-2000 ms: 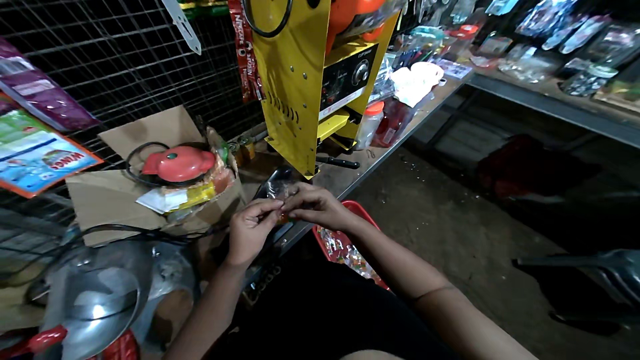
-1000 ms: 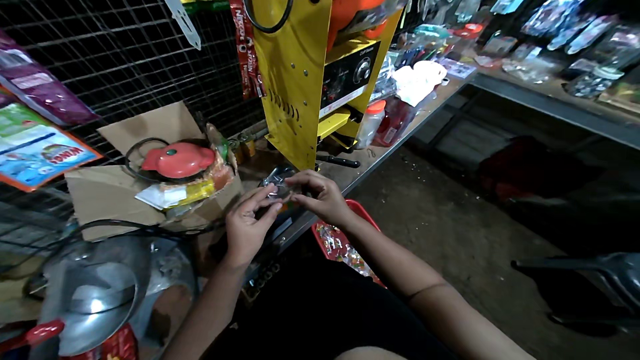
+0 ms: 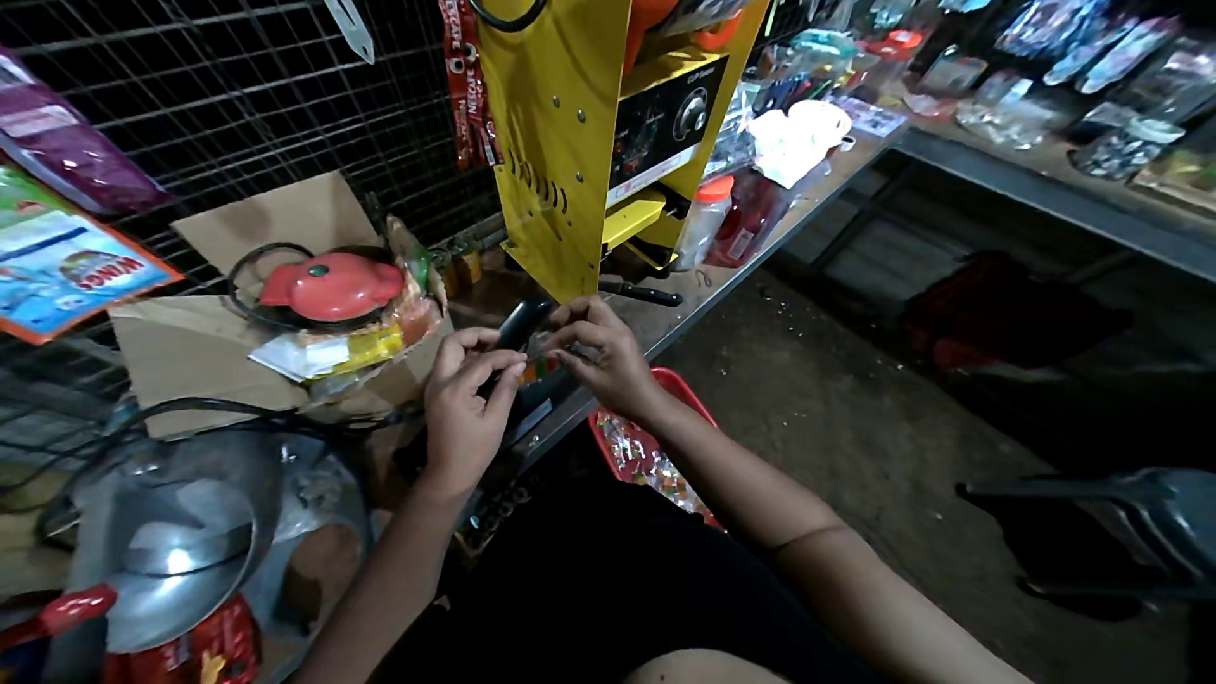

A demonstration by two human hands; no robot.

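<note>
Both my hands are raised close together over the near edge of the workbench, beside the foot of a yellow metal machine [image 3: 560,142]. My left hand [image 3: 468,404] pinches thumb against fingers; a small clear plastic piece [image 3: 538,344] shows between the hands, blurred. My right hand [image 3: 608,366] has its fingertips curled at the same spot, and what they grip is too small to tell. Behind my fingers lies a dark object [image 3: 522,323]. A red plastic basket [image 3: 679,385] of small wrapped pieces [image 3: 646,458] sits below my right forearm.
A black-handled knife [image 3: 646,294] lies by the machine, near an orange-lidded jar [image 3: 705,220]. On the left are an open cardboard box [image 3: 180,351] holding a red appliance [image 3: 332,285], black cables and a metal bowl [image 3: 180,541]. A dark plastic chair [image 3: 1121,522] stands right.
My hands have moved slightly apart, and the clear piece seen between them a second ago is now less visible. A dark object behind them shows more plainly.
</note>
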